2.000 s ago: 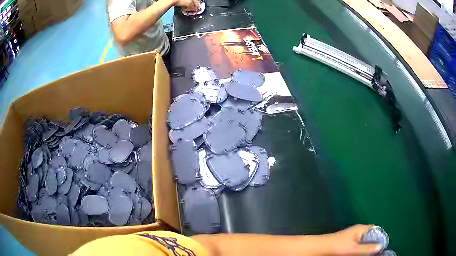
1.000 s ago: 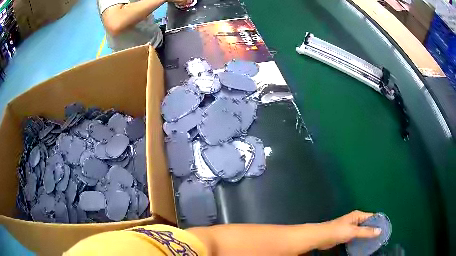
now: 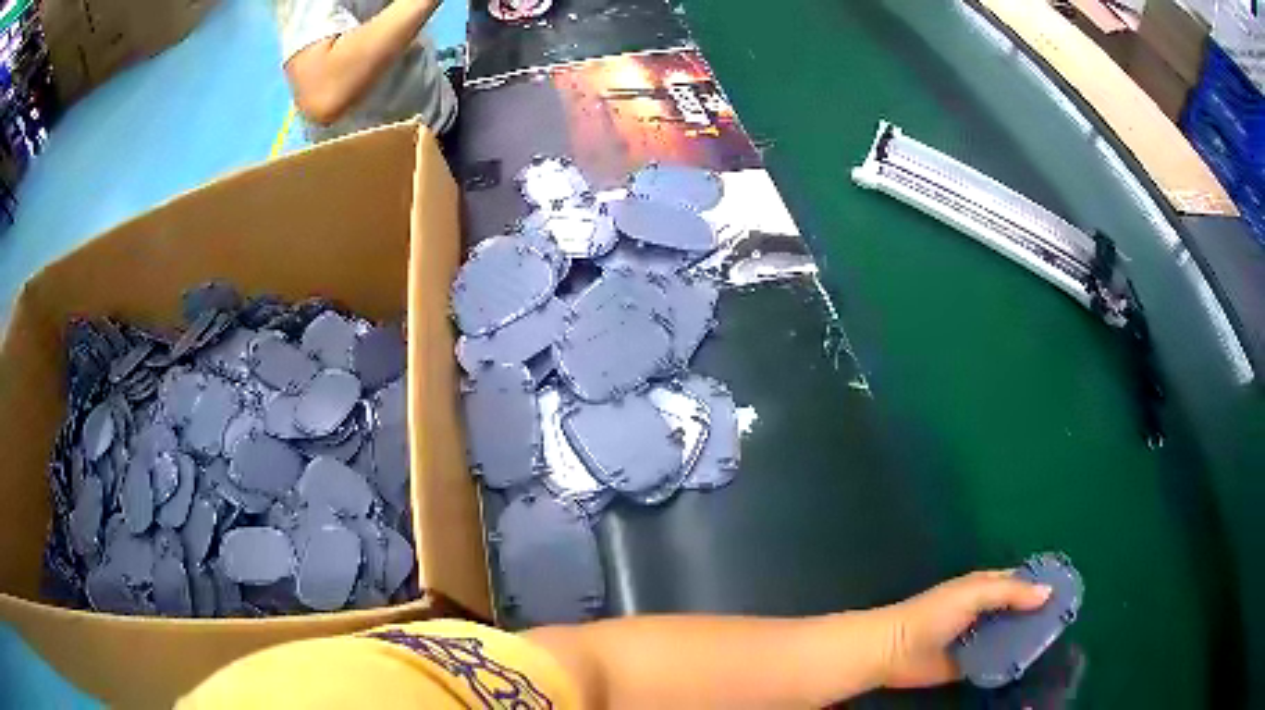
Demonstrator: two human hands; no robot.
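My left hand point(image 3: 957, 627) reaches in from the lower left and grips a blue-grey oval end cap point(image 3: 1024, 624) over the green conveyor belt point(image 3: 957, 458) at the lower right. The thumb lies on the cap's face; the other fingers are mostly hidden. My right hand is not in view. A blurred dark shape shows just below the cap; I cannot tell what it is. A long silver-white housing point(image 3: 978, 215) lies slanted on the belt at the upper right, with a black cord point(image 3: 1149, 382) trailing from its lower end.
A large brown carton point(image 3: 441, 361) full of grey caps stands at the left. A pile of loose caps point(image 3: 617, 333) lies on the dark bench and printed sheets point(image 3: 645, 111). Another person's arm point(image 3: 354, 63) shows at the top left.
The housing has moved right and down with the belt. My left hand has risen slightly, and the cap shows more fully and at a new tilt. The other person's hand has left the picture.
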